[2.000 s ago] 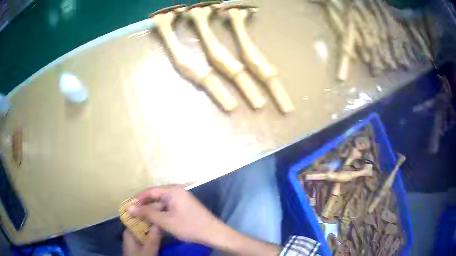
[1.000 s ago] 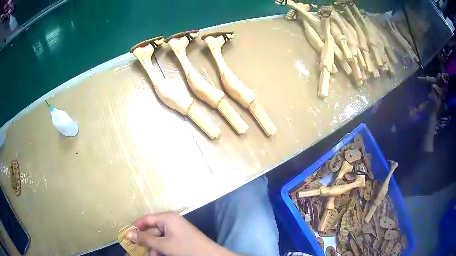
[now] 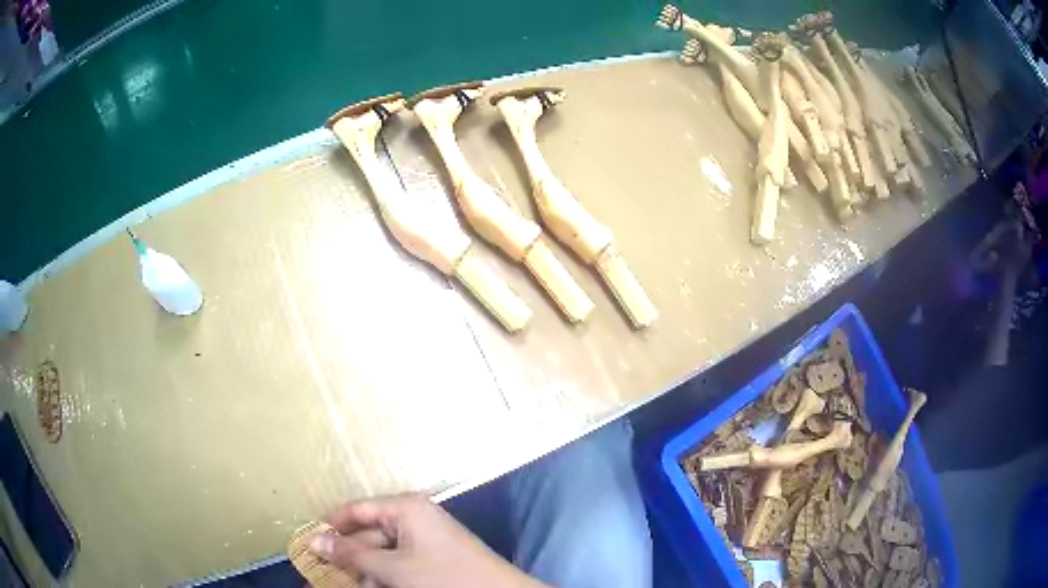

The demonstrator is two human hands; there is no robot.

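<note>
A striped sole plate (image 3: pixel 318 556) is at the bottom edge of the picture, low in front of me. My right hand (image 3: pixel 402 542) holds it by finger and thumb, near the table's front edge. My left hand is not visible; the picture's lower edge cuts off the area under the plate. Three glued legs (image 3: pixel 494 215) lie side by side mid-table, brown plates at their far ends. A white glue bottle (image 3: pixel 171 283) with a green-blue nozzle lies at the left.
Several pale legs (image 3: pixel 768 147) are piled at the table's right end. A blue crate (image 3: pixel 692 486) with sole plates and a few legs stands below right. A loose sole plate (image 3: pixel 49 401), a smartphone (image 3: pixel 32 502) and a second white bottle (image 3: pixel 12 308) are far left.
My left hand, seen under the sole plate two seconds ago, has left the picture. My right hand still holds the plate, now lower in view. The view has shifted.
</note>
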